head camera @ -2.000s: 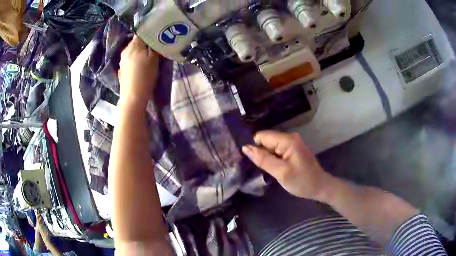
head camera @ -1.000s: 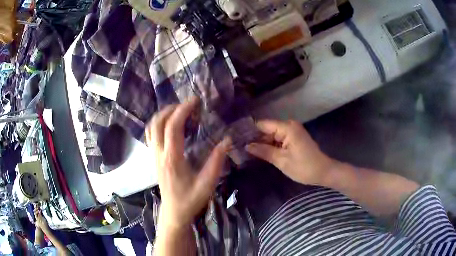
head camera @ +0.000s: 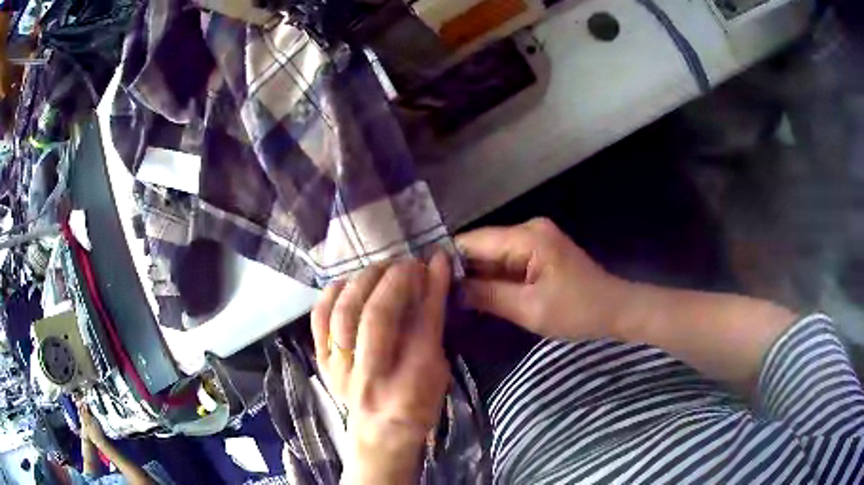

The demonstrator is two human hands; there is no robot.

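The plaid shirt cloth [head camera: 284, 142], purple, grey and white, lies spread over the white machine table, its upper part at the machine's needle area [head camera: 327, 19]. My left hand [head camera: 384, 332] holds the cloth's lower hemmed edge, fingers bent over it. My right hand [head camera: 531, 275] pinches the corner of the same edge between thumb and fingers, close beside the left hand. A white label [head camera: 169, 170] lies on the cloth at the left. More plaid folds [head camera: 308, 407] hang at my lap.
The overlock machine's orange-brown window [head camera: 481, 21] is cut by the top edge. The white table [head camera: 606, 104] runs right. A dark board with a red strip [head camera: 112, 327] and a neighbouring machine [head camera: 59, 350] are left. Another person's arm [head camera: 104, 440] shows lower left.
My left hand has come down from beside the machine head and now grips the cloth's lower edge. The edge is drawn flatter between both hands. The view has shifted, so the machine sits higher.
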